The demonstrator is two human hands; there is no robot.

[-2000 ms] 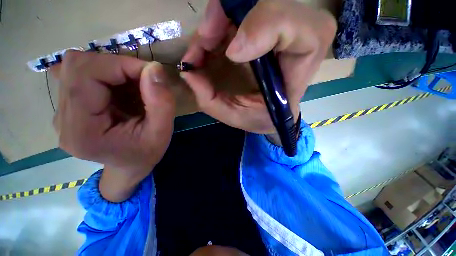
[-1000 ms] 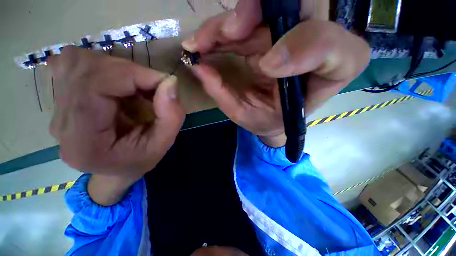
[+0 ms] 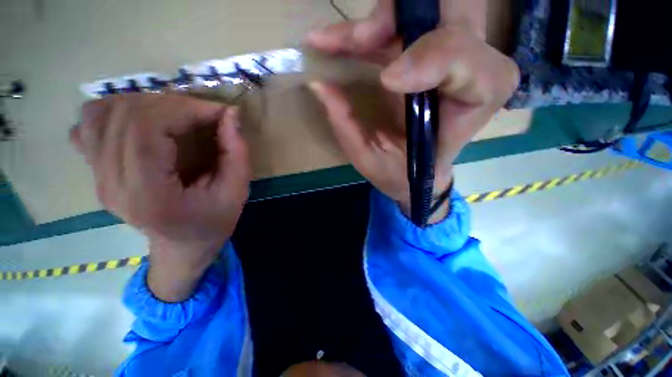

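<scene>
My left hand (image 3: 169,162) pinches a thin dark wire. A small dark component (image 3: 253,79) shows just above its fingertips, over or against the right part of the white strip (image 3: 291,60); blur hides whether it touches. Several small black components sit in a row on the strip, and my left hand covers the area just below them. My right hand (image 3: 449,88) holds the black pen-like soldering iron (image 3: 421,140) against the palm, its top end cut off by the upper edge. My right thumb and fingertips at the left are apart with nothing between them.
Brown cardboard (image 3: 280,136) lies on the green bench (image 3: 324,179). Dark wired components (image 3: 13,90) lie at the far left. A metal-rimmed tray with yellowish inside (image 3: 589,33) stands at the upper right in a dark speckled tray (image 3: 541,81). A loose wire lies near the top.
The component has left my right fingertips, which have opened. My left hand has drawn slightly left, and the component now shows by the strip. The view has shifted, showing more at the left.
</scene>
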